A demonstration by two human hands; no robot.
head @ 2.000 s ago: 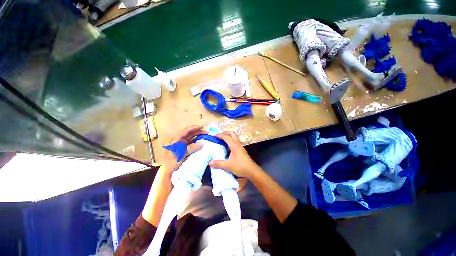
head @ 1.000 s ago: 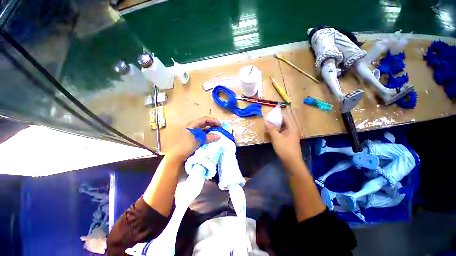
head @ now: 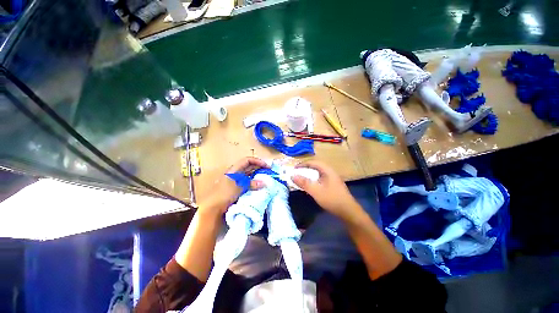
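A pale figure lower body (head: 250, 211) in frilled shorts lies over my lap with its waist up toward the bench. A blue sash (head: 239, 180) with a pointed tail sits around its waist. My left hand (head: 238, 181) grips the waist and sash from the left side. My right hand (head: 326, 188) holds a small white bottle (head: 306, 173), its narrow end at the right side of the waist. The contact spot is small and partly hidden by my fingers.
On the bench (head: 233, 153) are a loose blue sash (head: 268, 134), white pot (head: 298, 114), red-and-black stick (head: 319, 138), turquoise tool (head: 378, 136), squeeze bottles (head: 187, 109) and another figure lower body (head: 398, 76). A blue crate (head: 450, 263) of legs stands at right, below a black hammer handle (head: 420, 166).
My right hand has lifted the small white bottle off the bench and brought it left to the figure's waist. My left hand still holds the waist.
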